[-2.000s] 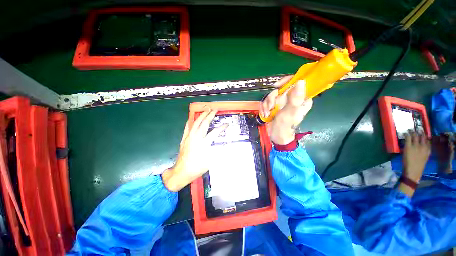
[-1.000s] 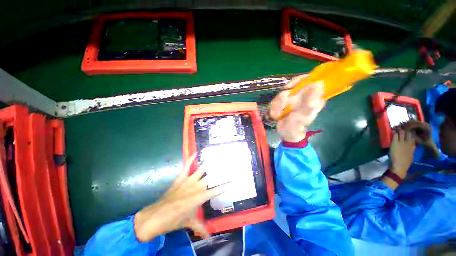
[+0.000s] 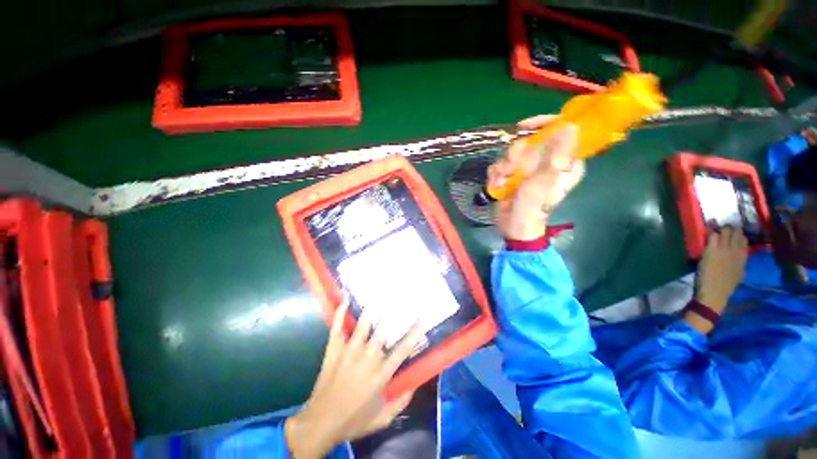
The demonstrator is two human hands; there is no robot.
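Note:
The opened tablet (image 3: 450, 273) lies tilted in its red-orange foam holding frame (image 3: 300, 235) on the green bench. A glaring white battery (image 3: 399, 280) fills its middle. My left hand (image 3: 354, 385) grips the frame's lower left part, its spread fingers over the tablet's lower end and the thumb side at the bottom edge. My right hand (image 3: 539, 184) is closed around the yellow-orange electric screwdriver (image 3: 609, 116), right of the frame's top. The screwdriver's dark tip points down at the round speckled screw dish (image 3: 468, 190); whether it touches is unclear.
Framed tablets lie on the green belt at upper left (image 3: 260, 116) and upper right (image 3: 573, 81), behind the worn white rail (image 3: 242, 177). Red frames are stacked at the left edge (image 3: 67, 332). At right, another person's hand (image 3: 724, 269) is on a framed tablet (image 3: 692, 211).
The frame has turned counter-clockwise, its top swinging left. My left hand moved from the mainboard end down to the lower edge. The screwdriver left the tablet's top right corner for the dish.

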